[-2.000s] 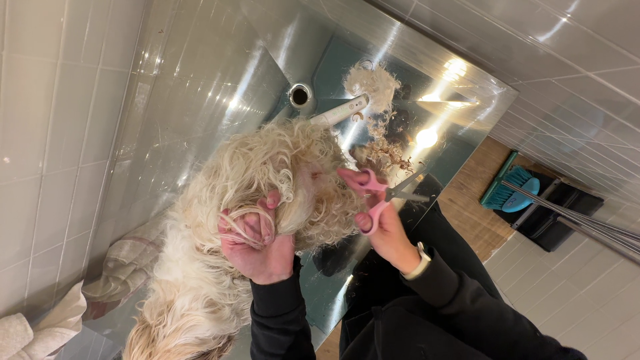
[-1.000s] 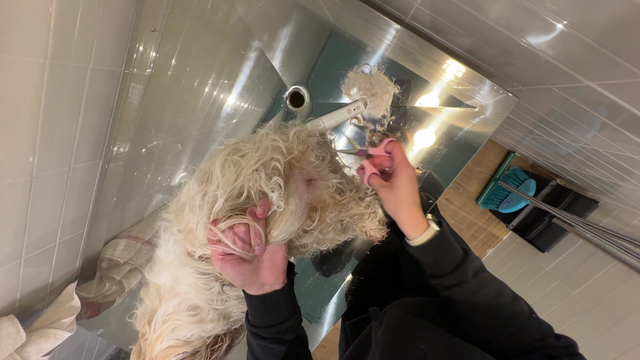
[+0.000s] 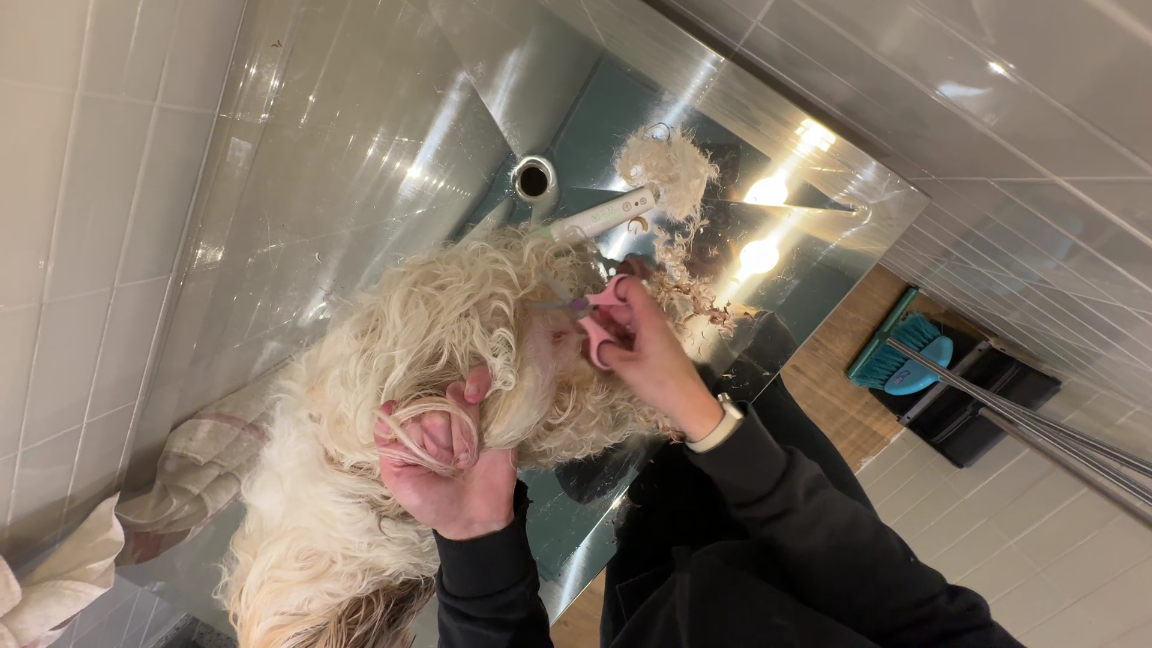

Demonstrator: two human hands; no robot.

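A dog with long, curly cream fur [image 3: 351,396] is on the shiny metal table, its darker-furred end at the bottom. My left hand [image 3: 450,459] is palm up against the dog, fingers curled around long strands of pale hair. In my right hand [image 3: 643,346] are pink-handled scissors [image 3: 594,315], thumb and fingers in the loops. Their blades are spread and lie over the fur beside a short-haired, pinkish patch. A white clipper-like device [image 3: 603,213] with buttons lies just beyond the dog; its near end is hidden by fur.
Cut fur [image 3: 666,171] and darker clippings [image 3: 706,301] lie on the metal table [image 3: 828,247]. A round metal opening [image 3: 534,179] stands beyond the dog. At left is a checked towel [image 3: 207,459]. A teal brush [image 3: 900,351] and black dustpan [image 3: 981,400] are at right, near metal hoses [image 3: 1017,414].
My right hand with the scissors has moved left, onto the dog's fur; the blades have spread since one second ago. My left hand keeps hold of the hair.
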